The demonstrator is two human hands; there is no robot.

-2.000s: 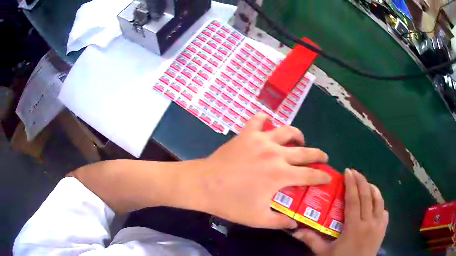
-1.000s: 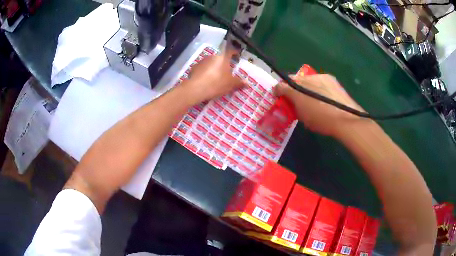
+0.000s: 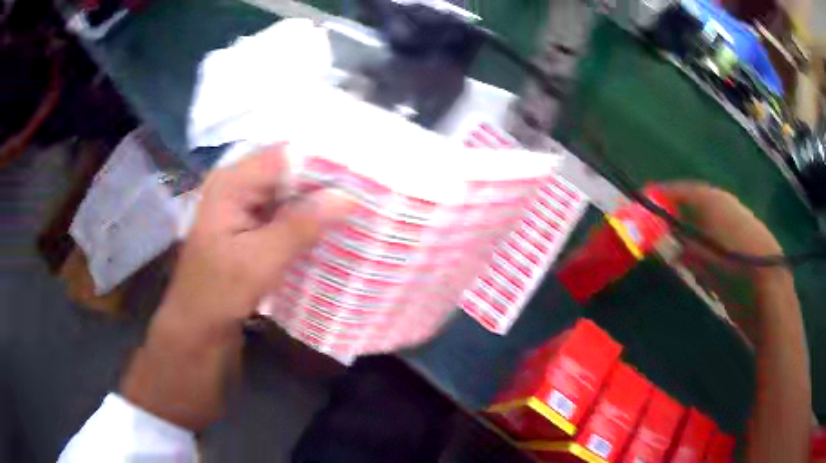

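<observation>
My left hand (image 3: 249, 226) grips the left edge of a label sheet (image 3: 389, 262), which is lifted, bent and blurred. Part of another label sheet (image 3: 534, 244) lies on the bench behind it. My right hand (image 3: 711, 212) is at the far end of a red retail box (image 3: 607, 251) to the right of the sheets; its fingers are partly hidden by the box and a cable. A row of red retail boxes (image 3: 575, 375) with yellow bottom edges and white barcode panels stands along the near bench edge.
A dark bench device (image 3: 421, 68), blurred, stands behind the lifted sheet. White paper (image 3: 263, 81) lies at the left. A black cable (image 3: 715, 249) crosses above the green bench (image 3: 697, 118). A printed paper (image 3: 127, 217) hangs beyond the bench's left edge. Mixed items lie at the upper right.
My left hand has lifted a label sheet off the bench and drawn it left. My right hand and its red box are further right in view. The view has shifted.
</observation>
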